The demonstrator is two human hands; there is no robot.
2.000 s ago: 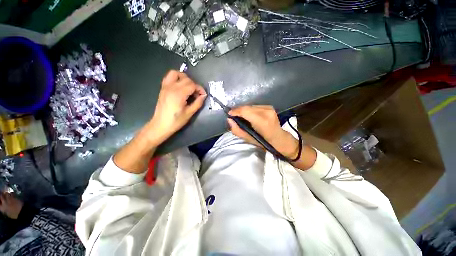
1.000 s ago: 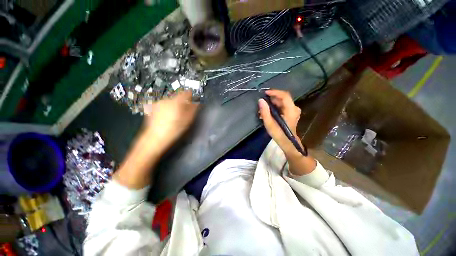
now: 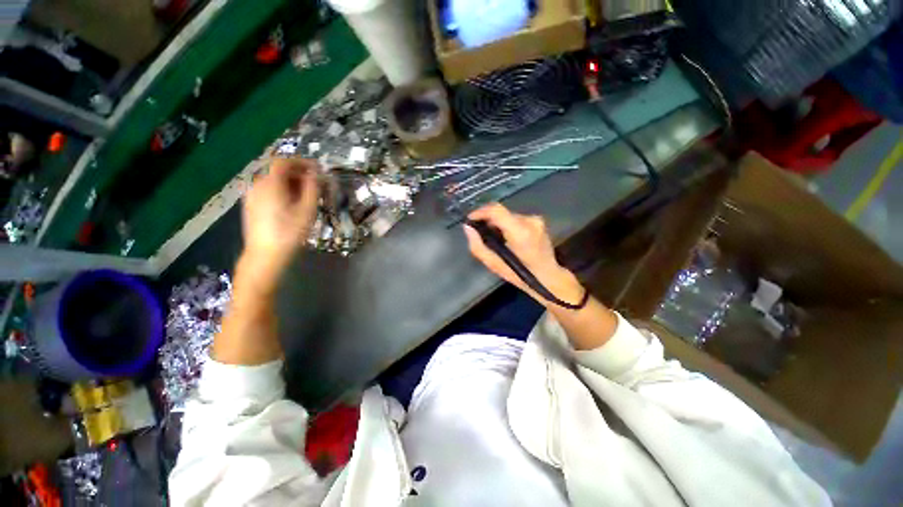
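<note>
My left hand (image 3: 281, 213) is blurred and sits over the left edge of the pile of metal-and-clear assemblies (image 3: 342, 223); whether its fingers hold anything cannot be told. My right hand (image 3: 520, 253) is closed around the black soldering iron (image 3: 513, 262), its tip pointing up and left above the bench mat, near the long thin silver rods (image 3: 505, 173). The iron's dark cord loops by the wrist. The whitish strip parts (image 3: 193, 332) lie in a loose pile at the left, partly behind my left forearm.
The green conveyor belt (image 3: 233, 94) runs beyond the bench. A brown tape roll (image 3: 419, 114), white cup (image 3: 384, 35) and dark fan guard (image 3: 515, 91) stand at the back. The purple-rimmed drum (image 3: 111, 322) is at left, an open cardboard box (image 3: 832, 356) at right.
The view has turned towards the belt. My left hand has left the bench middle and moved out to the assembly pile. The iron has moved away from where the small white board lay.
</note>
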